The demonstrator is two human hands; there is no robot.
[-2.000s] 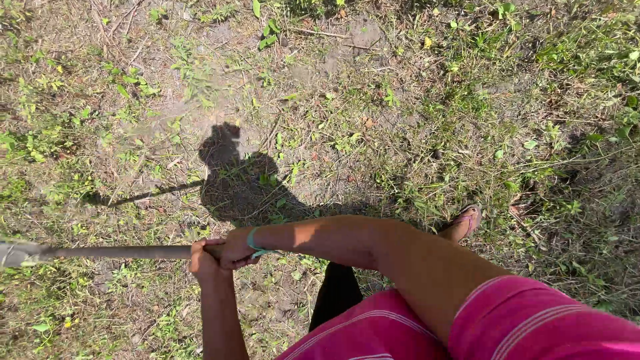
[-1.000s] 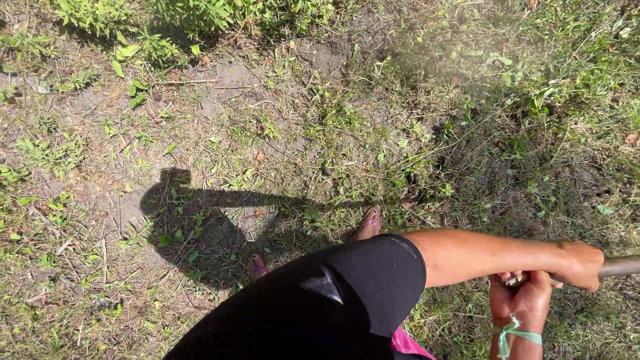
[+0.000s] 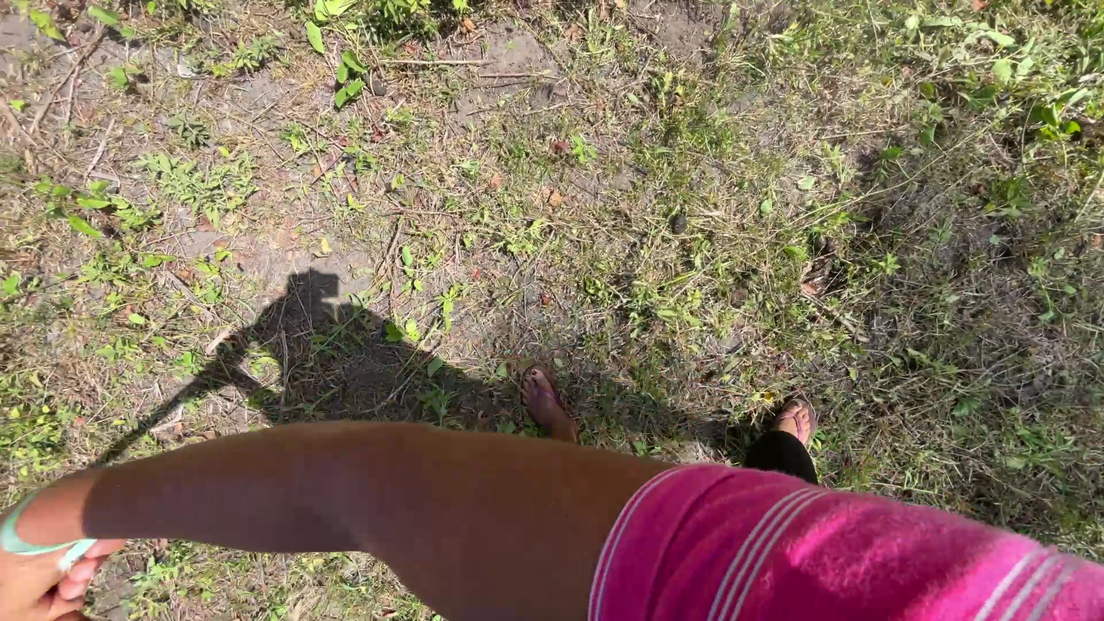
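My right arm, in a pink sleeve (image 3: pixel 819 552) with white stripes, reaches across the lower view to the left. My right hand (image 3: pixel 34 586) is cut off by the lower left corner, with a light green band (image 3: pixel 30 545) at the wrist. Its visible fingers are curled, but what lies inside them is hidden. My left hand cannot be made out. No part of the long handle shows in this frame. Beyond my forearm lies ground with short grass (image 3: pixel 535 233).
Two feet in thong sandals, one nearer the middle (image 3: pixel 548 401) and one to the right (image 3: pixel 795 420), stand on the ground. My shadow (image 3: pixel 345 362) falls left of them. Low leafy weeds (image 3: pixel 203 181), thin twigs (image 3: pixel 435 62) and dry cut grass (image 3: pixel 975 345) cover the soil.
My right hand has moved from the lower right to the lower left. The long handle held in both hands earlier has left the view. The view has shifted.
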